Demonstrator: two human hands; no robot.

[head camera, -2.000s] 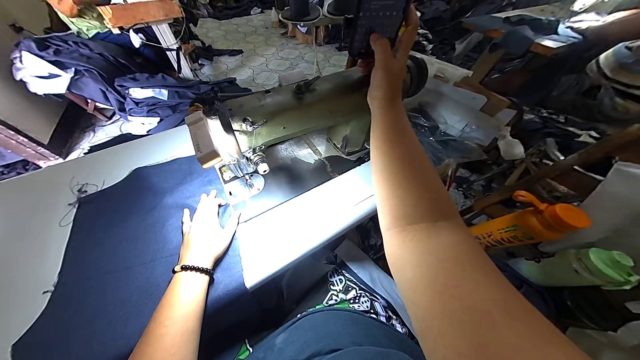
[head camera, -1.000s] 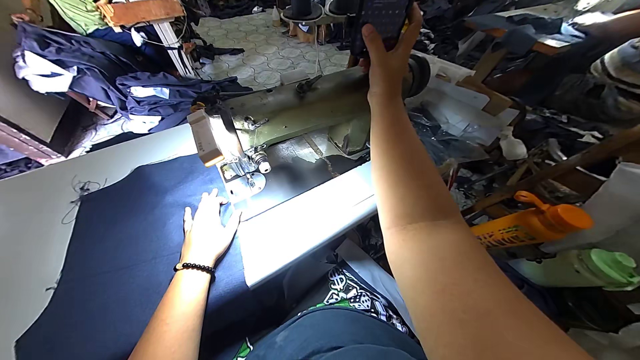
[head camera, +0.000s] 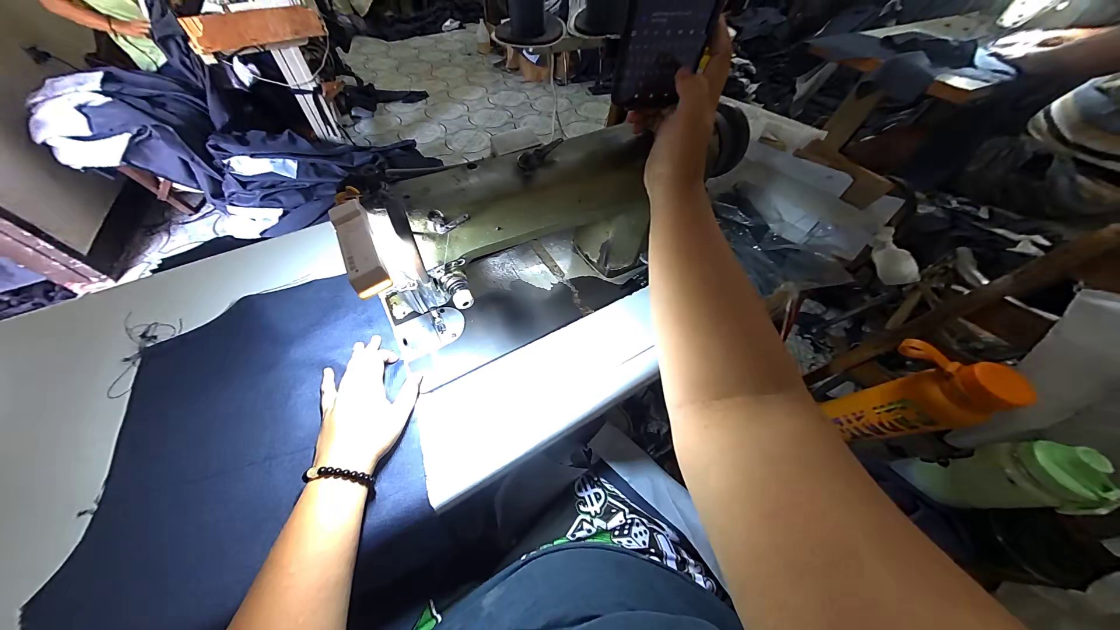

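Observation:
A green industrial sewing machine (head camera: 551,192) lies across a white table (head camera: 534,394), its lamp lighting the needle area (head camera: 430,328). Dark navy fabric (head camera: 219,455) is spread over the table on the left, with one edge near the presser foot. My left hand (head camera: 363,411), wearing a black bead bracelet, rests flat on this fabric just in front of the needle area, fingers apart. Over the far right end of the machine, my right hand (head camera: 687,114) is raised and holds a smartphone (head camera: 665,52), its screen dimly lit.
Piled dark garments (head camera: 262,166) lie behind the table at the left, near another person's arm (head camera: 83,13). Thread cones (head camera: 529,22) stand beyond the machine. An orange bottle (head camera: 936,398) and a green-lidded bottle (head camera: 1024,472) are at the right, among scraps and wooden pieces. Loose thread (head camera: 149,332) lies on the table.
My right thumb has moved lower on the phone since the one-second-old frame. My left hand stays in place on the fabric.

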